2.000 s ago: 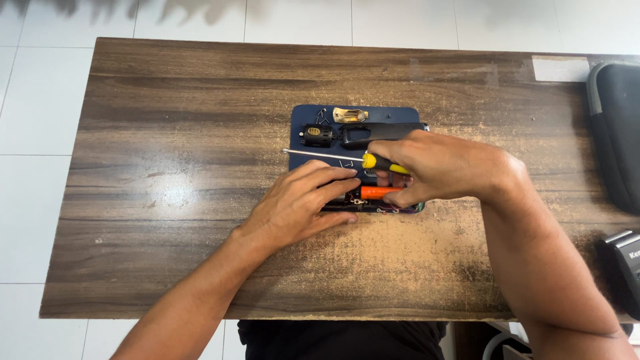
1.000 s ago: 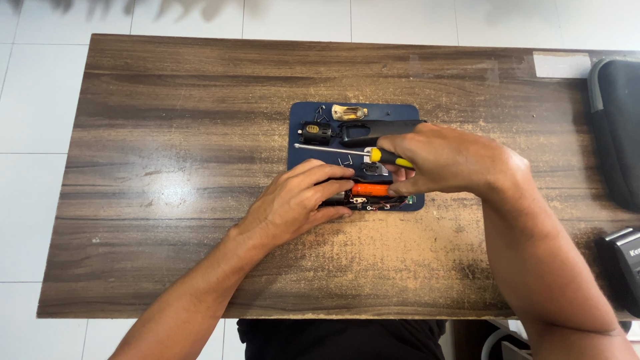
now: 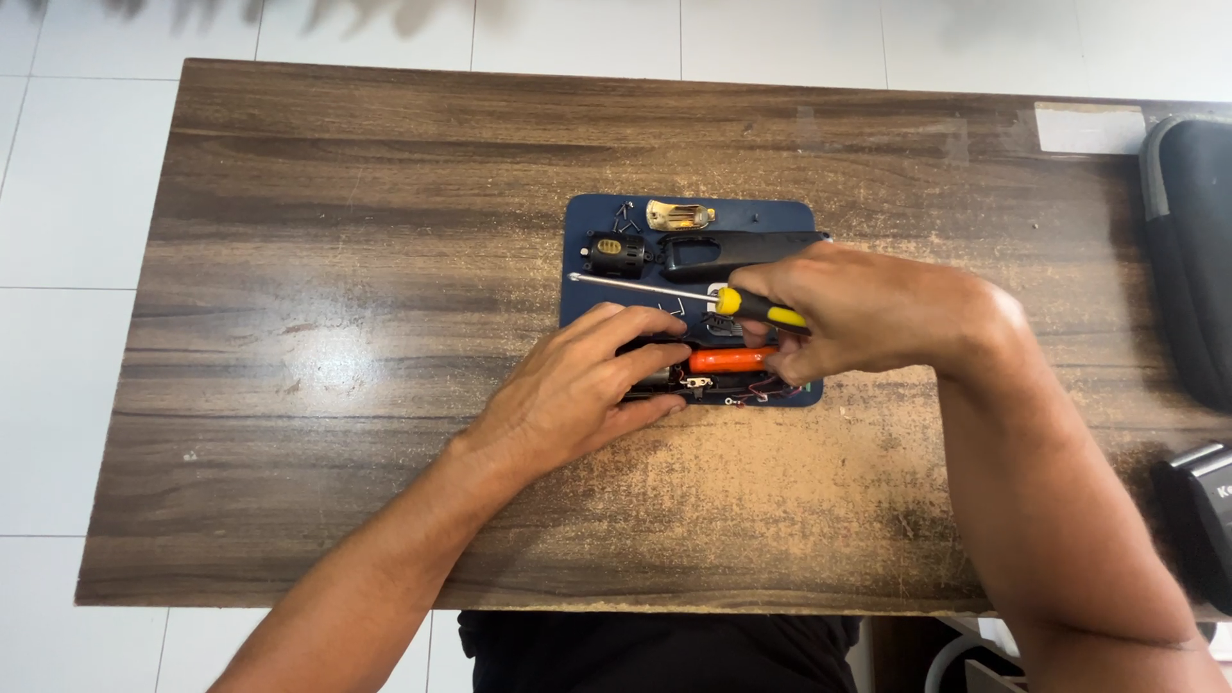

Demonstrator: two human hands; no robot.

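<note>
My right hand (image 3: 837, 308) holds a yellow-and-black screwdriver (image 3: 756, 306), its shaft pointing left, while its fingertips touch the right end of an orange cylindrical battery cell (image 3: 727, 361). My left hand (image 3: 597, 371) grips the left part of an opened black device housing (image 3: 712, 392), in which the cell lies beside thin wires. All this is over a dark blue mat (image 3: 587, 217). Behind the hands lie a black cylindrical motor part (image 3: 616, 254), a black plastic shell (image 3: 741, 252), a gold-coloured part (image 3: 679, 215) and several small screws (image 3: 624, 217).
The mat rests on a worn wood-grain table (image 3: 337, 241). A dark zippered case (image 3: 1193, 250) stands at the right edge, with a black-and-grey device (image 3: 1198, 510) nearer me. A white label (image 3: 1088, 128) is stuck near the far right edge.
</note>
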